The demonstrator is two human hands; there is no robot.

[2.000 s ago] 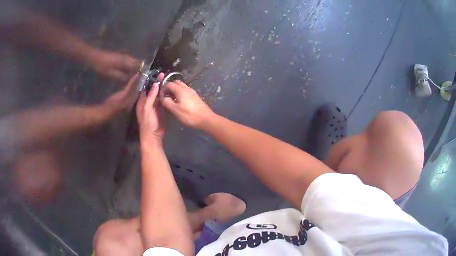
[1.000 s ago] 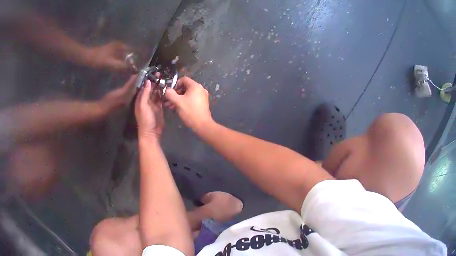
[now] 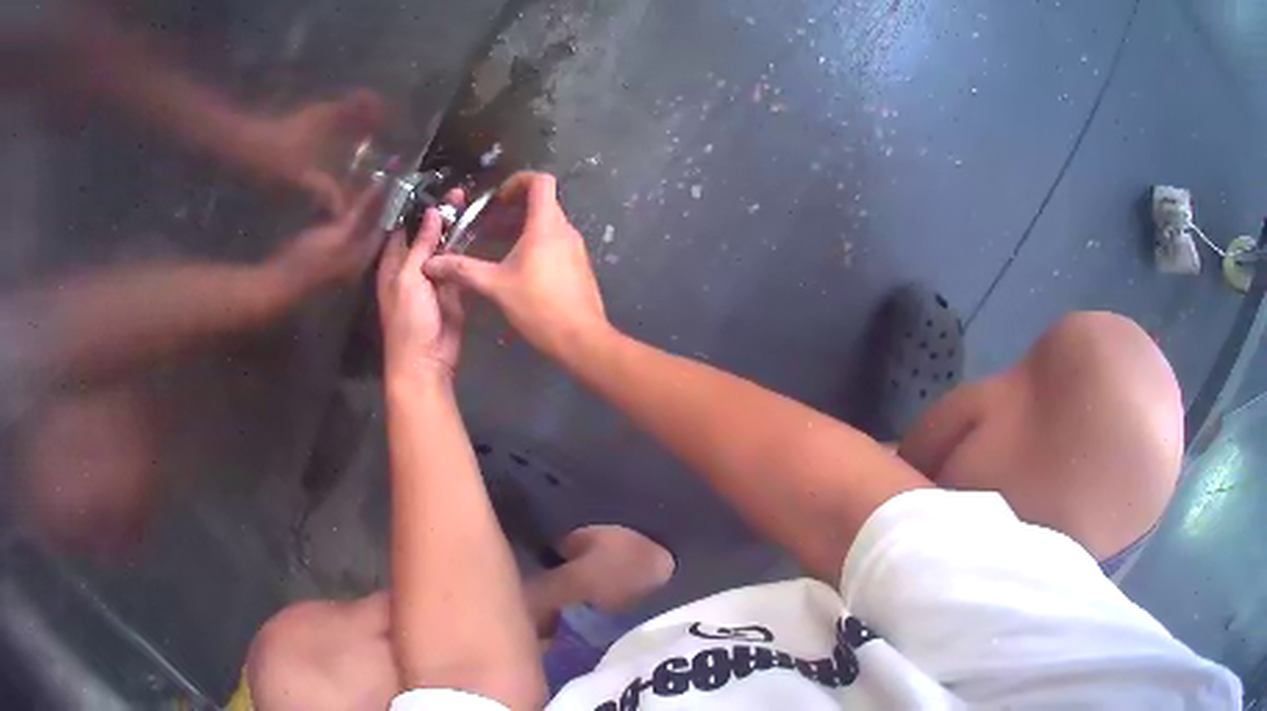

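A small shiny metal handwheel [image 3: 471,221] is seen nearly edge-on, low beside the steel machine wall [image 3: 181,361]. Behind it a bright metal clamp body [image 3: 402,199] joins the wall. My left hand [image 3: 421,308] is at the clamp from below, its fingers around the part between wall and wheel; they hide some of it. My right hand [image 3: 549,271] spans the handwheel, thumb at its lower edge and bent fingers at its upper edge.
The wall mirrors my hands and arms. The grey floor [image 3: 750,264] has a dark wet patch and pale specks near the fitting. A wrapped white block [image 3: 1174,231] with a cord lies at the right. My dark clogs and bare knees are close below.
The handwheel's visible angle has changed between frames. My right hand has shifted its grip, from curled fingers at the wheel to thumb and fingers spread wider across it. My left hand has stayed at the clamp.
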